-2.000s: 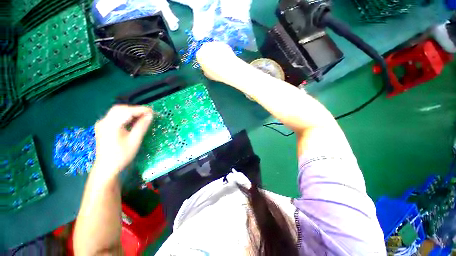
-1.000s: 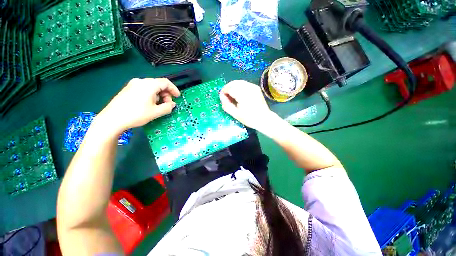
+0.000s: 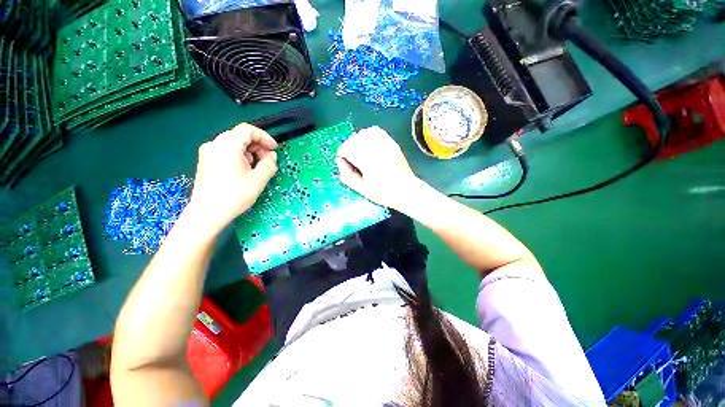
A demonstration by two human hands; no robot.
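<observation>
A green printed circuit board (image 3: 306,208) lies tilted on a black fixture (image 3: 350,262) at the bench edge. My left hand (image 3: 236,171) is over the board's upper left part, thumb and fingers curled close together. My right hand (image 3: 372,165) is over its upper right part, fingers curled. Whether either hand pinches a small component is too small to tell. Blue leaded components lie in one pile (image 3: 147,213) left of the board and another pile (image 3: 370,77) beyond it.
A black fan (image 3: 254,60), a plastic bag (image 3: 405,32) and a round tin (image 3: 451,123) stand beyond the board. A black soldering station (image 3: 529,71) is at right. Stacked boards (image 3: 115,60) are far left, a board with blue parts (image 3: 49,250) nearer.
My right hand has come back from the far component pile to the board. My left hand has moved from the board's left edge to its upper left part. The view has shifted slightly.
</observation>
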